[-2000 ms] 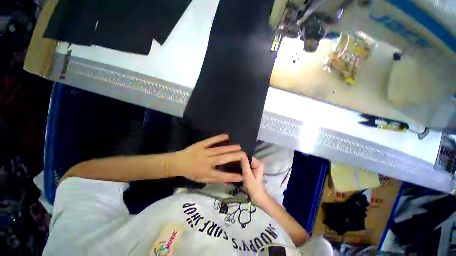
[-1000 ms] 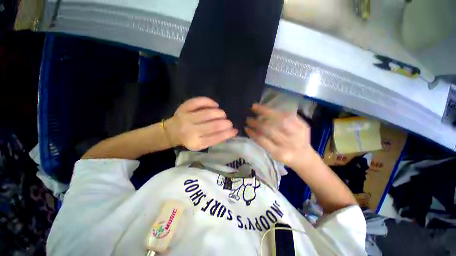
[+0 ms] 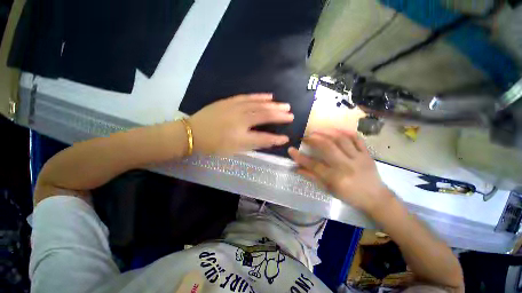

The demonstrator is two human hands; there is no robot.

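Observation:
A black cut panel (image 3: 260, 63) lies flat on the white table, left of the needle area, its near end at the table's front part. My left hand (image 3: 243, 123) lies on the panel, palm down, with its fingers spread. My right hand (image 3: 337, 163) is at the panel's near right corner, slightly blurred; whether its fingertips pinch the cloth is unclear. The presser foot and needle area (image 3: 343, 86) is just beyond my right hand, under the cream machine head (image 3: 366, 34).
Stacked black cut pieces (image 3: 103, 40) lie at the left of the table. Thread snips (image 3: 449, 185) lie at the right. A ruler strip (image 3: 229, 171) runs along the front edge. A box with dark cloth (image 3: 378, 257) stands below right.
The panel's near end has moved from my lap up onto the table. Both hands have moved forward with it, and my left hand now lies spread on the cloth.

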